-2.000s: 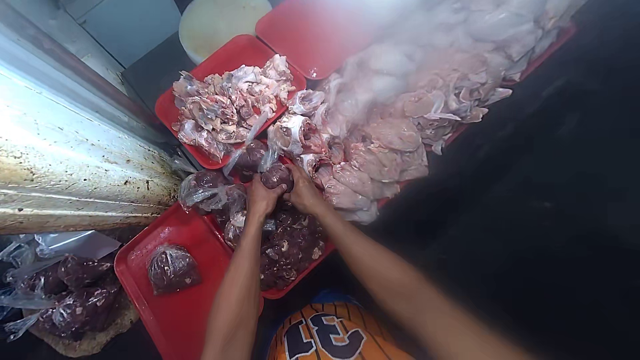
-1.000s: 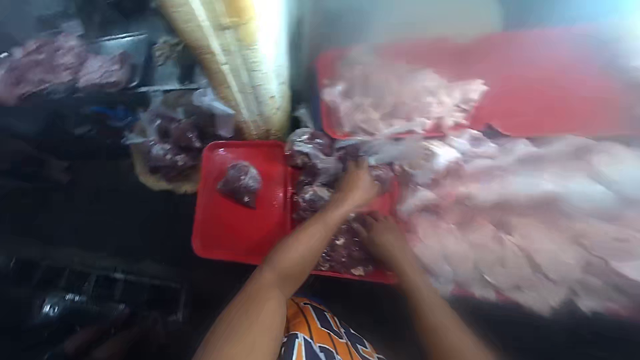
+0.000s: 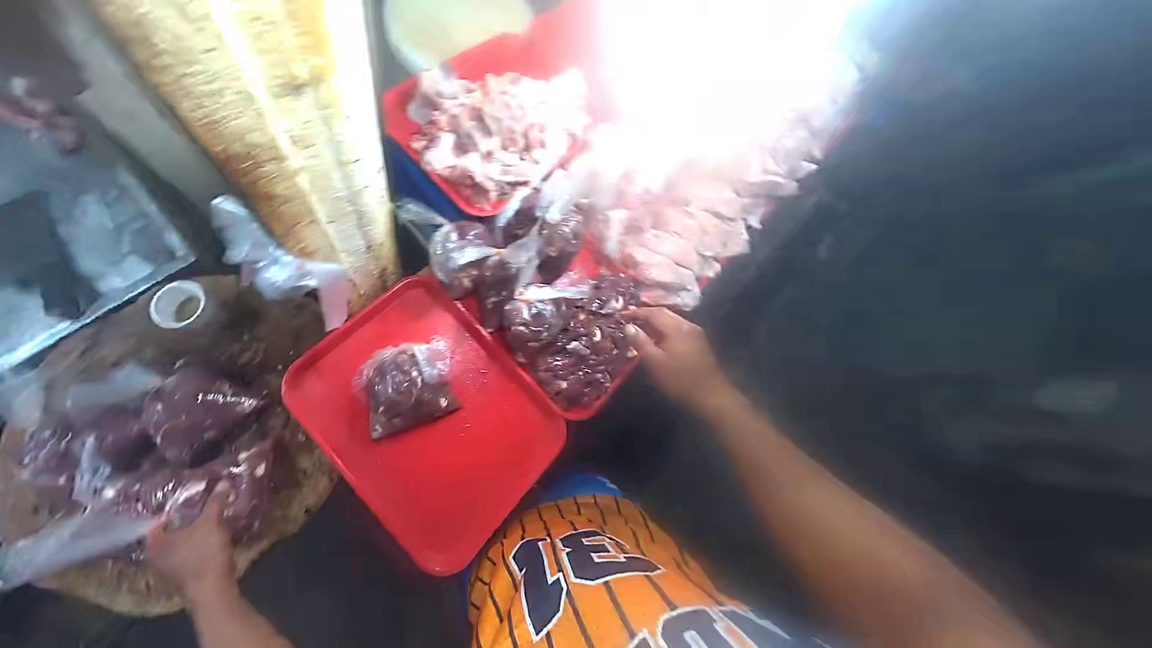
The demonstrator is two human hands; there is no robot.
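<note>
My left hand (image 3: 193,540) is at the lower left, its fingers against plastic bags of dark red meat (image 3: 189,423) heaped on a round wooden board (image 3: 310,450); blur hides how firmly it holds them. My right hand (image 3: 675,351) rests its fingertips at the right side of a red tray (image 3: 589,409) of loose dark meat pieces (image 3: 580,369), with several filled clear bags (image 3: 463,252) at its upper left part. Between the hands, a second red tray (image 3: 486,477) holds one clear bag of dark meat (image 3: 405,391).
Pale chicken pieces (image 3: 666,243) spread toward the upper right, partly lost in glare. Another red tray (image 3: 396,103) holds pale meat scraps (image 3: 495,135). A worn, light-coloured post (image 3: 315,162) stands behind the trays. A white cup (image 3: 177,304) sits on the round board's back part.
My left hand has left the tray of dark meat and moved to the bags on the round board. My right hand has stayed by the dark meat tray. The view has turned.
</note>
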